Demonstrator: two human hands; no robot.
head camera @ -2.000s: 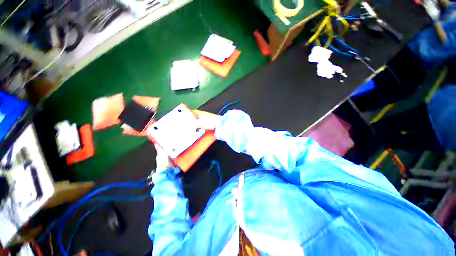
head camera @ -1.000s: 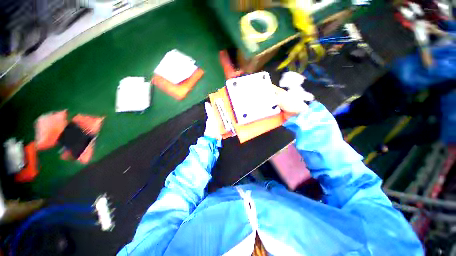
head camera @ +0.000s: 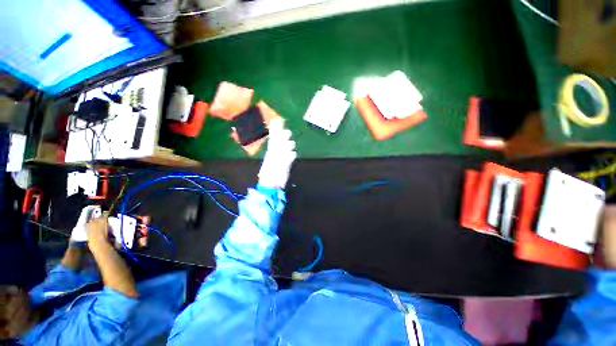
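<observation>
My left hand [head camera: 278, 157], in a white glove, reaches over the green mat with its fingers extended. Its fingertips are at the right edge of a black module [head camera: 250, 126] on an orange pad [head camera: 267, 109]; contact cannot be told. My right hand [head camera: 609, 236] is blurred and cut off by the right edge, at the right side of a white square plate [head camera: 571, 209]. This plate lies on an orange sheet [head camera: 548, 250] at the right of the black bench. Left of it, a silver module [head camera: 504, 203] lies on another orange pad [head camera: 473, 196].
White modules [head camera: 327, 109] [head camera: 395, 94] and a dark module [head camera: 498, 118] lie on the green mat [head camera: 432, 40]. Blue cables [head camera: 179, 178] loop across the left bench beside a mouse [head camera: 192, 209]. A neighbouring person's hands [head camera: 94, 226] work at far left. A tape roll [head camera: 583, 100] is upper right.
The view has swung left. The plate and orange pads held between both hands now lie at the bench's right. My left hand has left them and moved to the black module.
</observation>
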